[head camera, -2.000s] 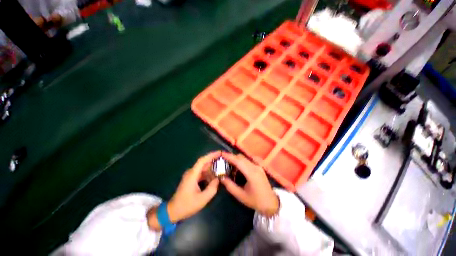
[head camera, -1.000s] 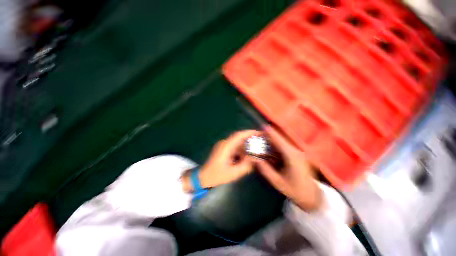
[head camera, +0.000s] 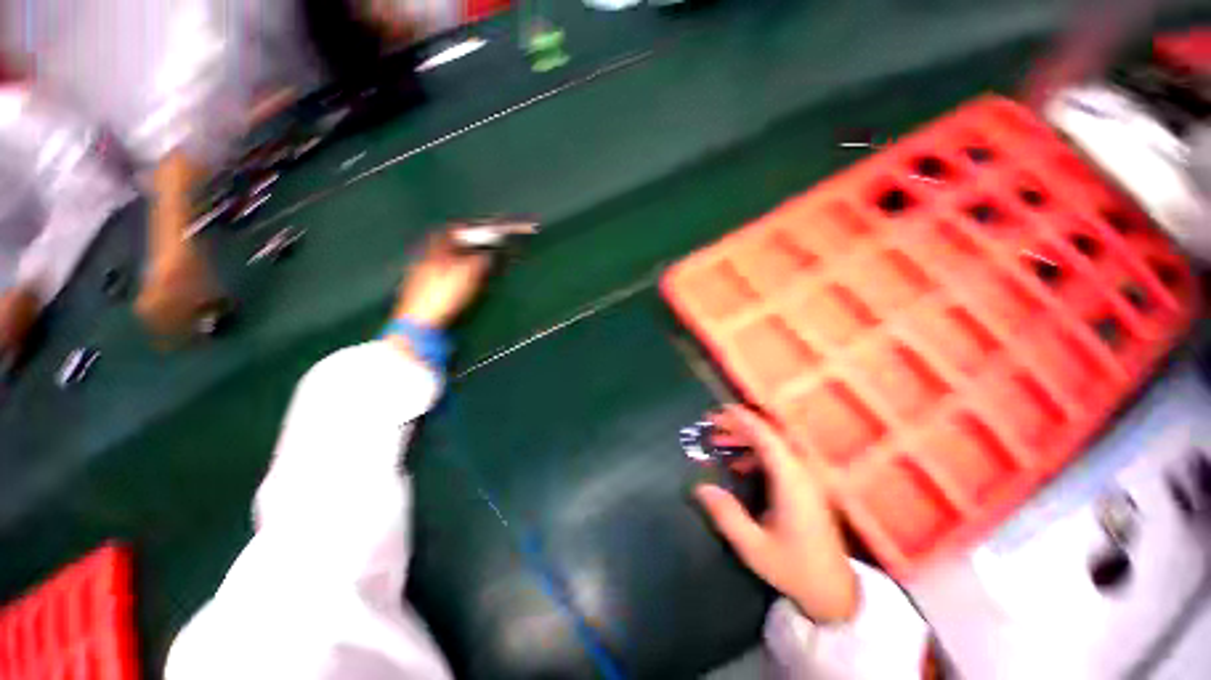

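Note:
My left hand [head camera: 445, 282], with a blue wrist strap, is stretched out over the green belt [head camera: 571, 372]. A blurred small silver-white part [head camera: 489, 235] is at its fingertips, and its exact shape cannot be told. My right hand [head camera: 786, 518] is beside the near-left edge of the red-orange blister tray [head camera: 810, 359]. It holds a small round module [head camera: 697, 441] by index finger and middle fingers, silver face outward, with the thumb apart below it. The tray has dark round parts in several far-right pockets; its near-left pockets hold none.
Another person's hand [head camera: 179, 286] and white sleeves are at the upper left, among small parts on the belt. Another red tray [head camera: 82, 618] is at the lower left. The white machine table [head camera: 1023, 611] at lower right bears a silver piece and a black disc [head camera: 1109, 569].
My hands have parted. The left has moved up and away over the belt with a small part at its fingertips; the right stays by the tray with a module. The view has shifted.

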